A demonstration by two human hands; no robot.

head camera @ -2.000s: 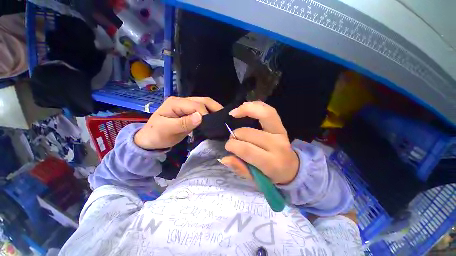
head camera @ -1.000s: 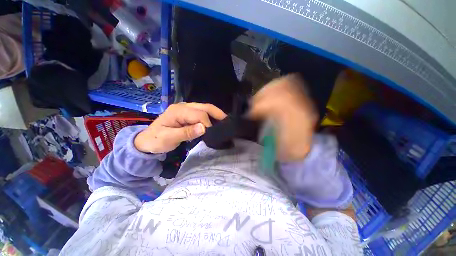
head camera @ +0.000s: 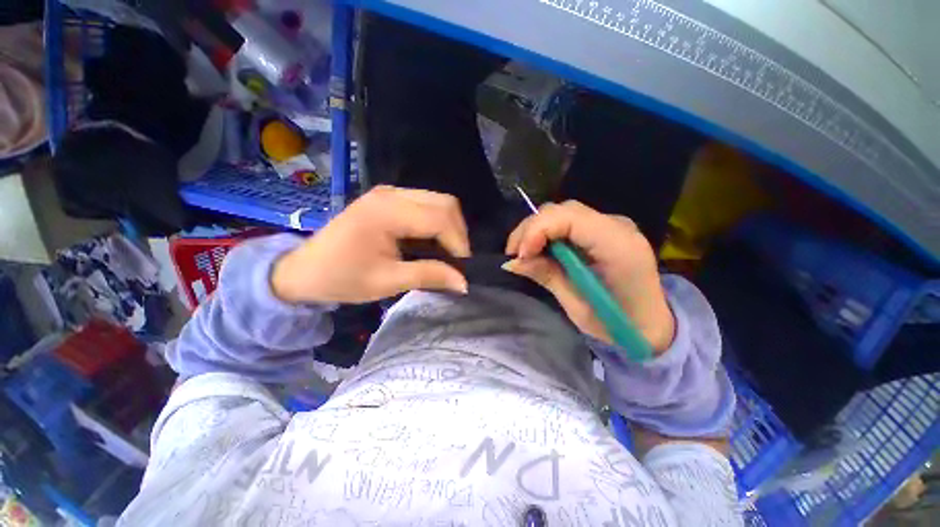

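A black garment piece [head camera: 489, 274] is stretched between my two hands in front of my lap; its outline merges with the dark area behind. My left hand [head camera: 376, 247] holds its left part between thumb and fingers. My right hand [head camera: 598, 262] pinches its right part and also holds a seam ripper [head camera: 603, 299]. The green handle points down to the right across my palm, and the thin metal shaft points up to the left, off the cloth.
The machine table's grey ruler-marked edge [head camera: 660, 51] with blue trim crosses the upper right. A blue basket [head camera: 258, 201] with cloth and thread cones stands upper left, a red basket [head camera: 196, 270] below it. Another blue basket [head camera: 763, 443] is lower right.
My right hand, blurred and raised a second ago, is now back at the cloth. The seam ripper's shaft points up, and its handle has shifted right. My left hand has tilted, with thumb and fingers further apart.
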